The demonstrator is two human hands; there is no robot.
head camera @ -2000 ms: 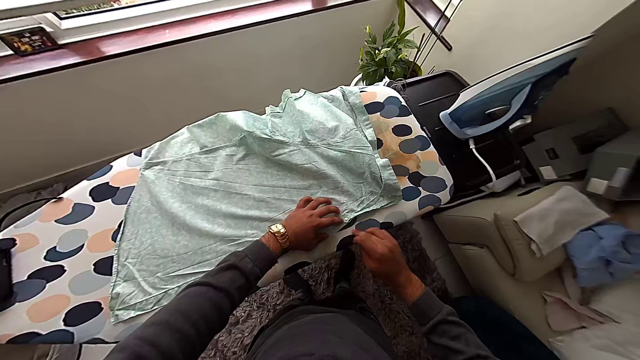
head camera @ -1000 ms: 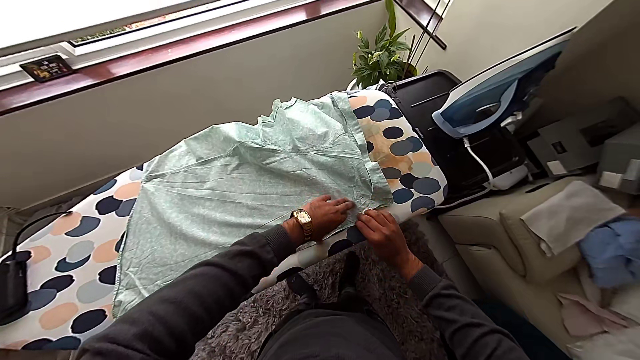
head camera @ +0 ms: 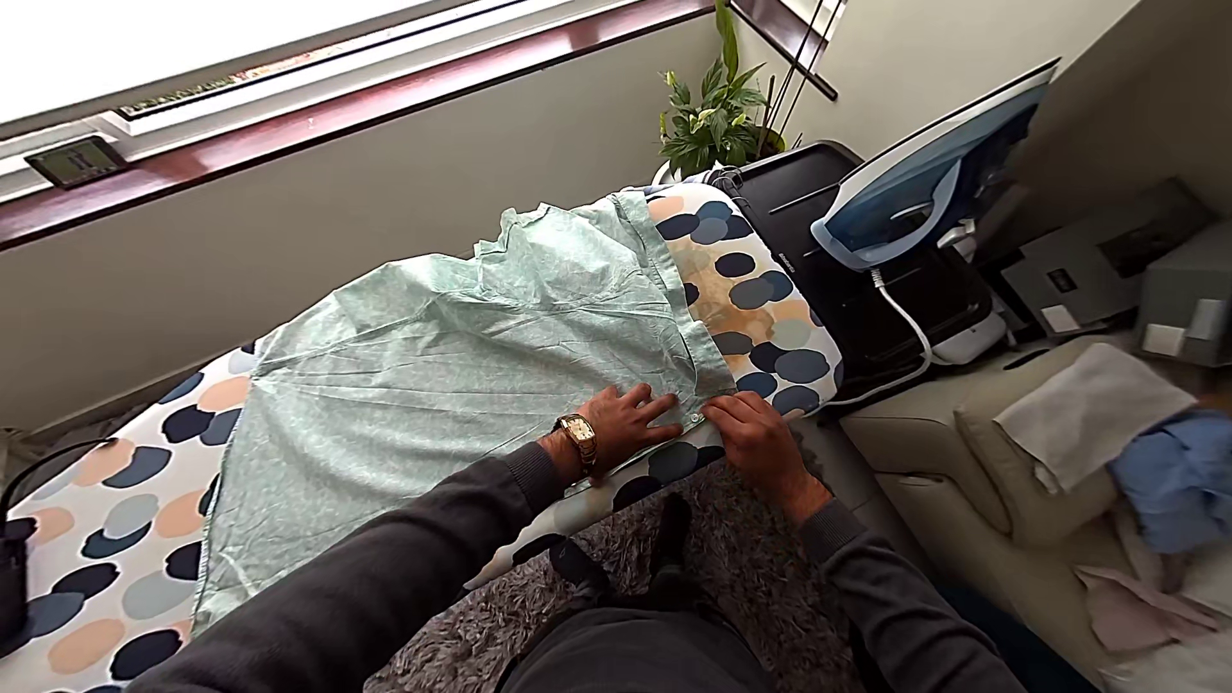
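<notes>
A light green patterned shirt (head camera: 414, 385) lies spread, with creases, over an ironing board (head camera: 106, 597) whose cover has coloured dots. My left hand (head camera: 626, 428), with a gold watch at the wrist, rests on the cloth near the board's near edge, fingers spread. Just right of it, my right hand (head camera: 756, 443) pinches the corner of the shirt's band, beside a small button. A blue and white steam iron (head camera: 924, 183) stands tilted on its black base (head camera: 866, 298) past the board's right end.
A potted plant (head camera: 717, 120) stands behind the board, below a windowsill (head camera: 318, 120) bearing a small display (head camera: 77, 162). At right is a beige leather sofa (head camera: 948, 462) with a folded cloth (head camera: 1092, 414) and blue fabric (head camera: 1184, 476). A shaggy rug (head camera: 452, 626) covers the floor.
Two seconds ago my right hand was at the board's edge, off the cloth; it has moved up to the shirt's corner and taken hold there. My left hand stays on the shirt.
</notes>
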